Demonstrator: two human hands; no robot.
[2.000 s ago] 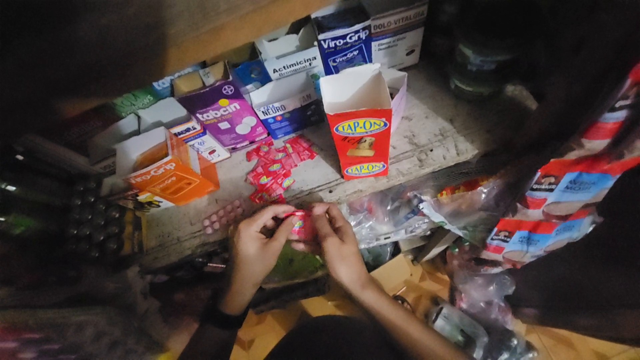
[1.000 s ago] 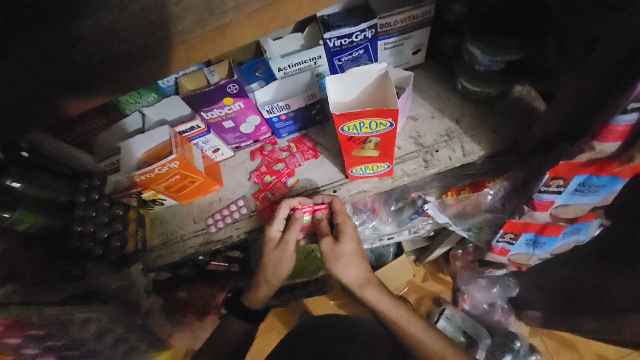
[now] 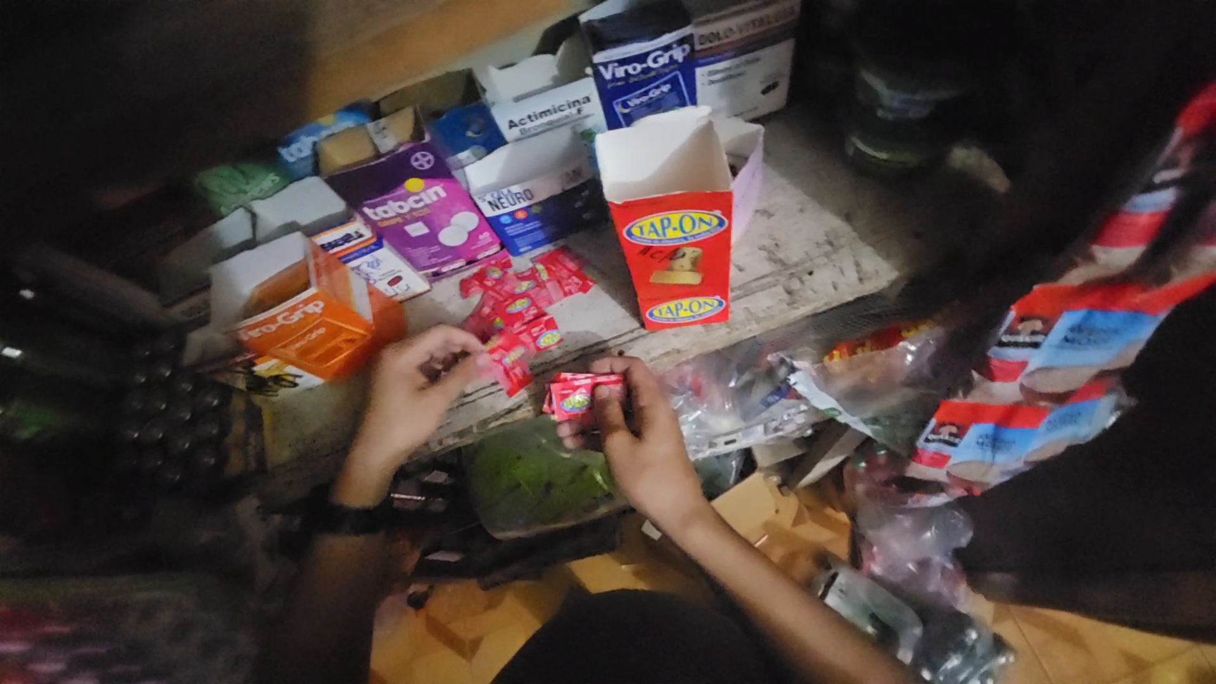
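My right hand (image 3: 641, 432) grips a small stack of red packets (image 3: 574, 395) near the front edge of the worn wooden shelf. Left of it, my left hand (image 3: 418, 389) is at the near end of the loose red packets (image 3: 518, 304), its thumb and fingertips at a packet (image 3: 510, 366); whether it grips that packet is hard to tell. A tall red Tap-On box (image 3: 676, 261) stands upright with its top open, behind and to the right of my right hand. An orange Viro-Grip box (image 3: 309, 332) lies just beyond my left hand.
Several opened medicine boxes, among them a purple Tabcin box (image 3: 432, 214) and a blue Viro-Grip box (image 3: 646, 76), line the back of the wooden shelf (image 3: 807, 256). Red and blue Quaker packets (image 3: 1054, 342) hang at the right. Clear plastic bags (image 3: 731, 389) lie below the shelf's front edge.
My hands were together on the red packets and are now apart. My left hand has moved left to the loose packets, while the right keeps the stack. The blister pack seen earlier is now out of sight.
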